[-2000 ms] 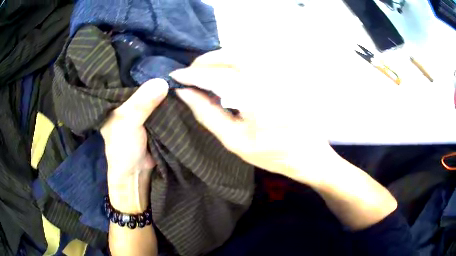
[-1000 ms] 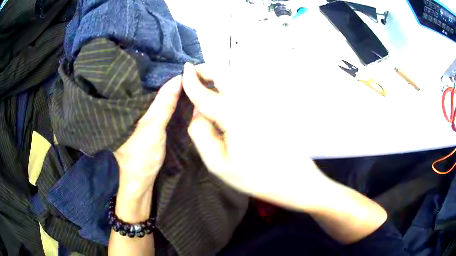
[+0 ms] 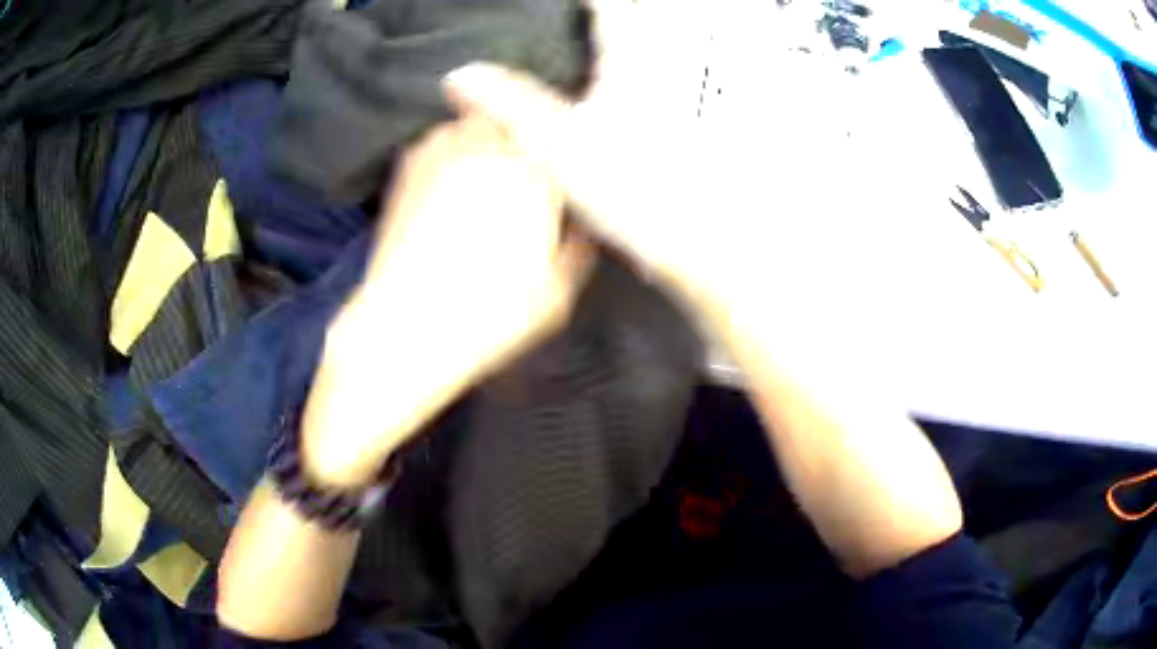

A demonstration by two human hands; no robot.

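Observation:
The dark striped cloth [image 3: 571,418] hangs below my hands towards my lap, and a dark grey-green part is bunched above them, blurred. My left hand [image 3: 463,254], with a beaded bracelet at the wrist, is at the cloth in the middle, its fingers closed and blurred. My right hand [image 3: 558,127] lies across the top of the cloth, just above and touching or overlapping my left hand. It is blurred and overexposed. What the fingertips hold is hidden, but both hands are at the bunched cloth. A blue denim piece [image 3: 228,399] lies to the left.
Heaped striped cloth with yellow pieces [image 3: 152,285] is at left. On the white table [image 3: 812,279] at right lie a black phone [image 3: 996,127], thread snips [image 3: 999,241] and a short tan stick [image 3: 1094,264]. An orange loop [image 3: 1129,496] hangs at the right table edge.
My hands have come together and overlap, my right hand higher. The cloth has been turned, so the blue denim at the top is replaced by a dark grey-green side. The view has shifted.

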